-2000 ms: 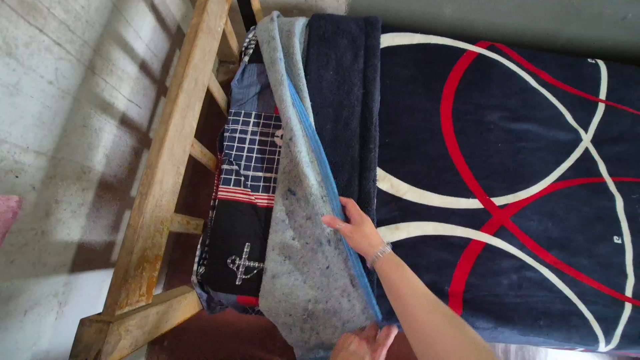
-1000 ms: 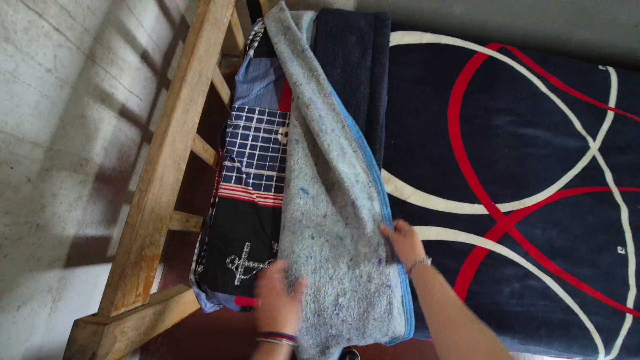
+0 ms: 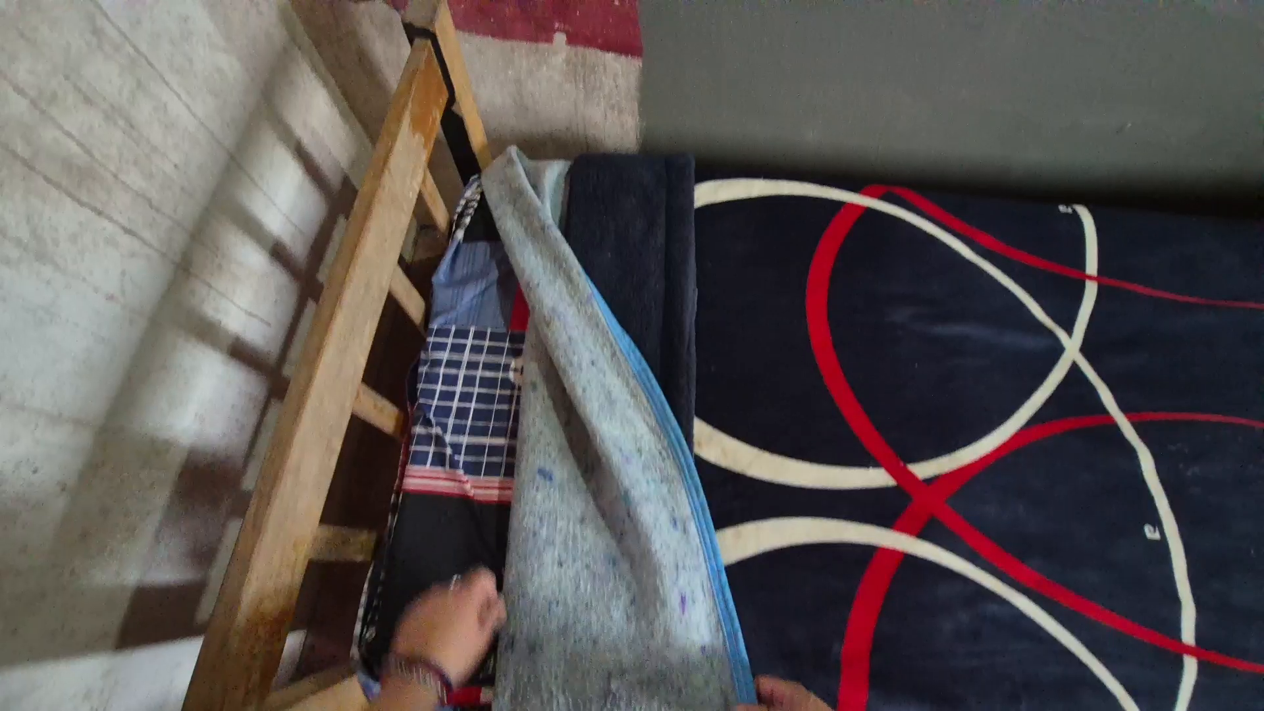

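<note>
A grey speckled blanket (image 3: 602, 553) with a blue edge binding lies folded over the left end of a bed, its upper part narrowing into a loose fold. My left hand (image 3: 449, 627), a bracelet at its wrist, is at the blanket's left edge over the patchwork sheet (image 3: 464, 395); its fingers look curled and blurred, and whether they grip cloth is unclear. Only the fingers of my right hand (image 3: 785, 694) show at the bottom edge, touching the blue binding; their hold is partly out of frame. A navy blanket (image 3: 948, 395) with red and cream curves covers the bed, its end folded back.
The wooden bed frame's end rail (image 3: 336, 346) with short slats runs along the left. Beyond it is a pale, worn surface (image 3: 128, 296) with shadows. A grey wall (image 3: 938, 89) borders the bed's far side, beside a red and whitish section.
The grey blanket's lower part, bunched narrow two seconds ago, was spread out wider by one second ago. The right hand has moved down along the blue binding. The view has shifted.
</note>
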